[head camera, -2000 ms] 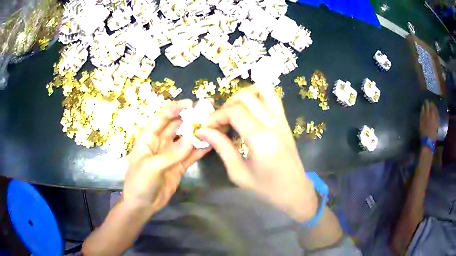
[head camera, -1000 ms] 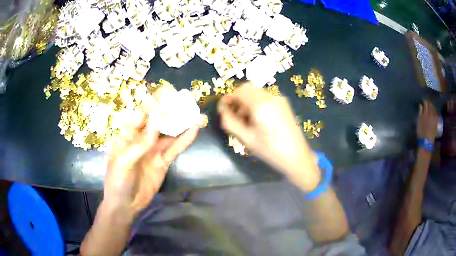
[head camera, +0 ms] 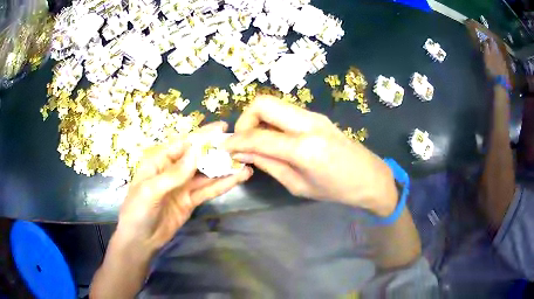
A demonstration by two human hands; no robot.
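Observation:
A white plastic housing (head camera: 215,162) is held over the near edge of the table, partly covered by fingers. My left hand (head camera: 170,187) grips it from the left, palm up. My right hand (head camera: 310,152) is at its right side, thumb and fingertips touching it; a bit of gold shows by the thumb tip, too blurred to tell if it is a separate contact. A heap of brass contacts (head camera: 99,134) lies to the left, with smaller clusters behind and right of my hands. A heap of white housings (head camera: 193,35) lies behind them.
Several housings stand apart at the right, one of them nearest the edge (head camera: 421,144). A clear bag with gold contents (head camera: 23,41) is at the far left. A neighbour's arm (head camera: 499,128) reaches to a brown-rimmed tray at the far right. A blue stool (head camera: 40,260) is below left.
My right hand has come back left onto the housing, which has tilted in my left hand. The neighbour's hand has moved up to the tray. The view has shifted slightly.

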